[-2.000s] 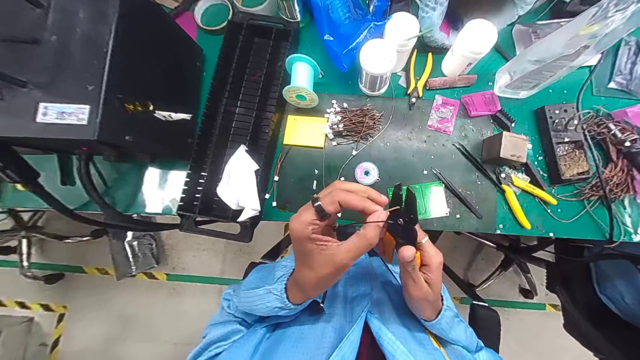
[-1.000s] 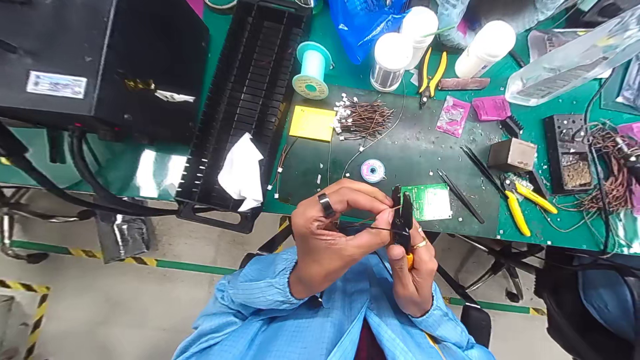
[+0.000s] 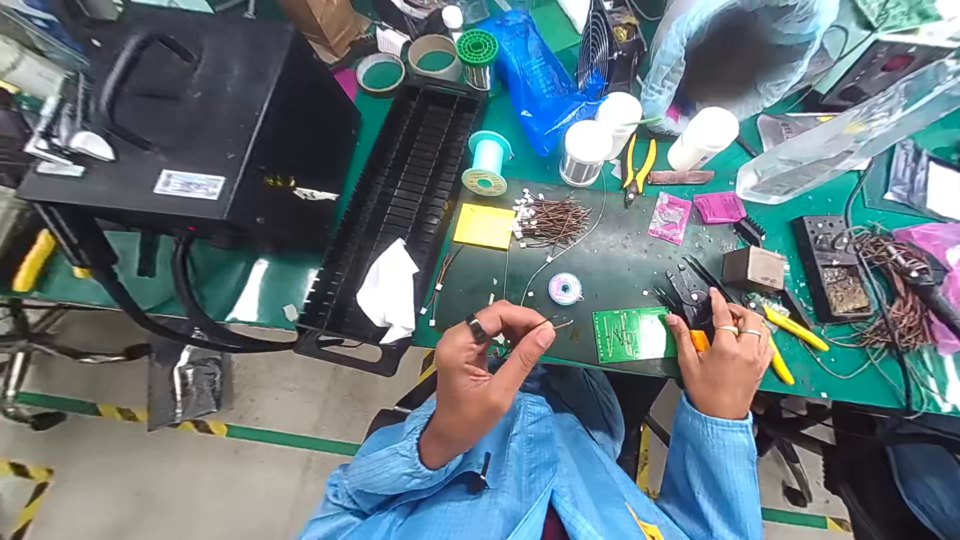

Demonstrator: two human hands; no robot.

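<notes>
My left hand (image 3: pixel 491 375) pinches a thin wire (image 3: pixel 559 325) between thumb and forefinger, its end pointing right over the mat's front edge. At the right, my right hand (image 3: pixel 724 352) rests on a black tool with an orange handle (image 3: pixel 699 340); whether the fingers grip it cannot be told. Just left of that hand lies a green circuit board (image 3: pixel 634 335). A small spool (image 3: pixel 565 289) sits on the dark mat (image 3: pixel 487 285), behind and between the hands. Farther back, a bundle of brown wires with white connectors (image 3: pixel 553 220) lies beside a yellow pad (image 3: pixel 484 226).
Left stand a slotted black rack (image 3: pixel 405 172) holding a white cloth (image 3: pixel 388 291) and a black machine (image 3: pixel 202 120). Yellow-handled pliers (image 3: pixel 796 328) and a metal block (image 3: pixel 754 268) lie right. White bottles (image 3: pixel 703 139) stand behind yellow-handled cutters (image 3: pixel 638 169). Another person (image 3: pixel 739 56) is across the bench.
My right hand has moved right, away from my left, and the black tool it held by the wire is down on the bench. My left hand still pinches the wire.
</notes>
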